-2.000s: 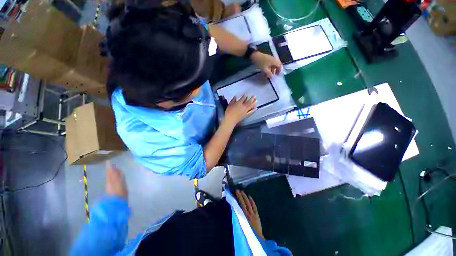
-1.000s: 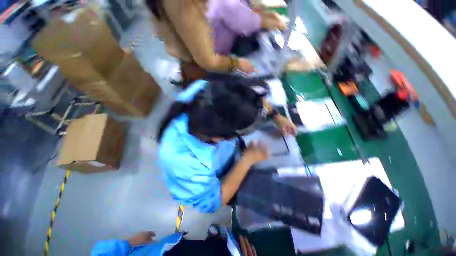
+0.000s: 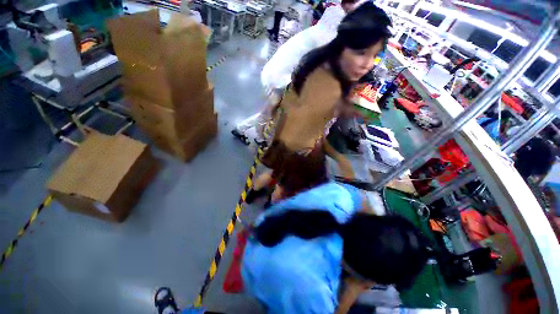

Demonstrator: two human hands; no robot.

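Neither of my hands is in the picture. Nearest in front of me a person in a light blue top [image 3: 295, 257] bends over the green-matted bench [image 3: 408, 218], head down. That person's body and head hide most of the work in front of them. A black device on a stand [image 3: 470, 264] stands on the bench at the right. A white sheet edge shows at the bottom right. A shoe [image 3: 164, 300] shows at the bottom edge.
A person in a brown top [image 3: 313, 116] stands at the bench beyond, with a person in white behind. Stacked cartons [image 3: 166, 92] and a closed-looking carton [image 3: 104, 175] stand on the floor at left. Yellow-black tape [image 3: 228, 230] runs along the floor. A metal pole [image 3: 454, 126] slants across the right.
The view has swung up and towards the far end of the line. My hands, the black panels and most of the white sheets have left the picture. The seated person now leans lower.
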